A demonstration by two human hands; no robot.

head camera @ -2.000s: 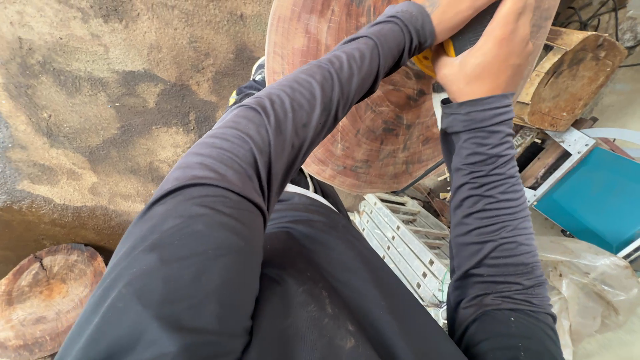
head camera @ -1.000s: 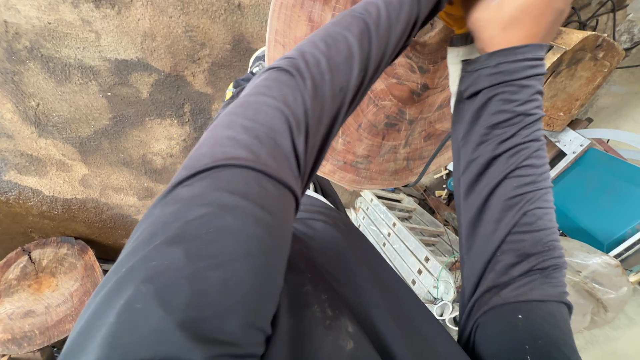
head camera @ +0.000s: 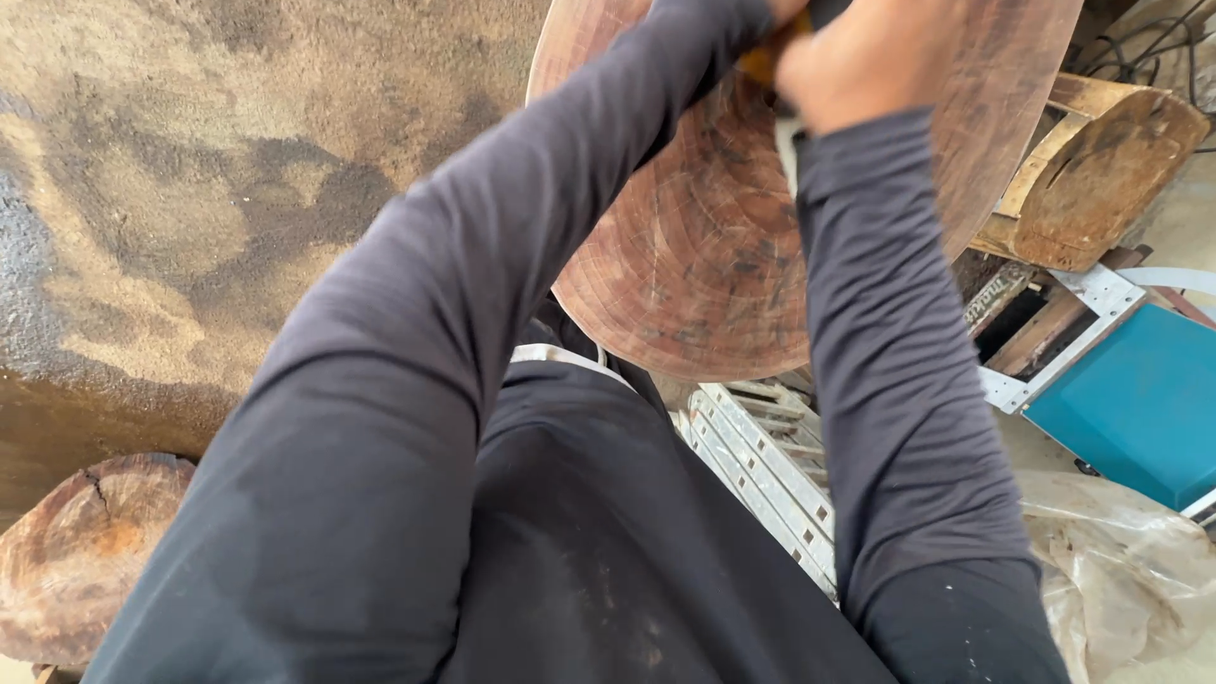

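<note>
A round wooden slab (head camera: 703, 266) with visible growth rings lies below my arms at the top centre. Over it, my right hand (head camera: 869, 66) is blurred and curled on a yellow and dark tool (head camera: 760, 65), most of which is hidden or out of frame. Only a sliver of my left hand (head camera: 788, 9) shows at the top edge beside the tool; what its fingers do is cut off. A pale strip, perhaps a hose or cloth, hangs from the tool beside my right wrist.
A cut log piece (head camera: 1102, 180) and black cables lie at the right. Below them are a teal panel in a metal frame (head camera: 1130, 408) and plastic sheeting (head camera: 1121, 560). A perforated metal rack (head camera: 760, 484) is under the slab. Another log round (head camera: 85, 560) sits lower left.
Both hands have moved about over the slab near the top edge; since one second ago, my right hand has come left and down, with the tool.
</note>
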